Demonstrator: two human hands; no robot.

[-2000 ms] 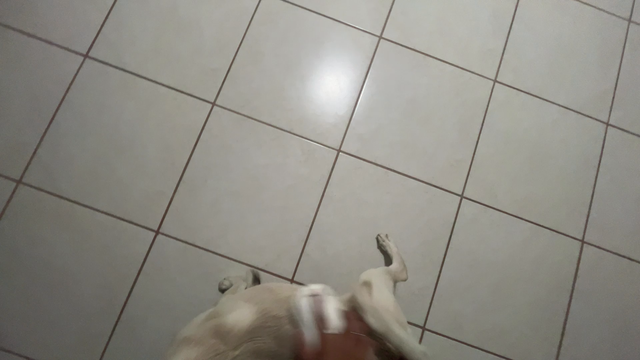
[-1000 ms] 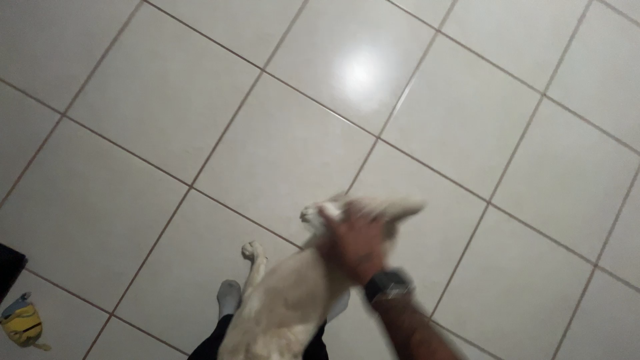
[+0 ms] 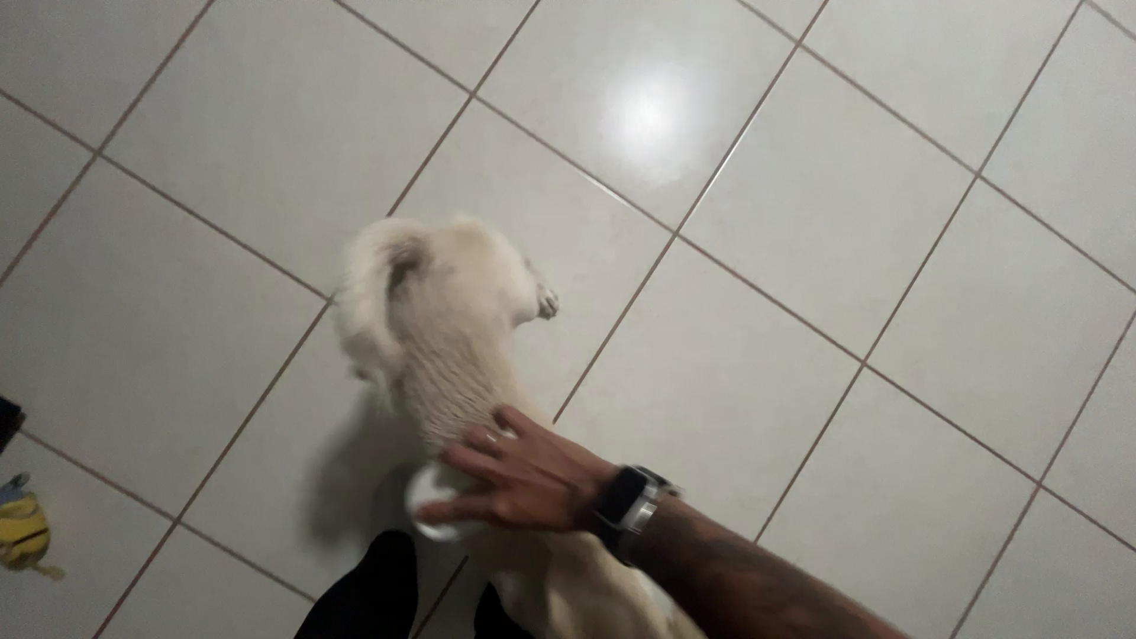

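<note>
A short-haired cream dog (image 3: pixel 461 328) stands on the tiled floor, its rump towards the top and its tail curled at the left. Its front part runs down under my forearm, and its head cannot be made out. My right hand (image 3: pixel 524 475), with a ring and a wristwatch (image 3: pixel 630 510), lies across the dog's back. Under the thumb and fingers is a smooth white rounded object (image 3: pixel 430 506), which the hand seems to hold; blur and the fingers hide what it is. My left hand is out of view.
Pale floor tiles (image 3: pixel 843 222) with brown grout lines surround the dog. At the lower left lie a yellow and blue toy (image 3: pixel 25 532) and the edge of a dark object (image 3: pixel 9 422). My dark-clothed legs (image 3: pixel 368 586) show at the bottom.
The dog has turned, its rump now further up and to the left. My right hand has moved from the rump area onto the back, lower in view.
</note>
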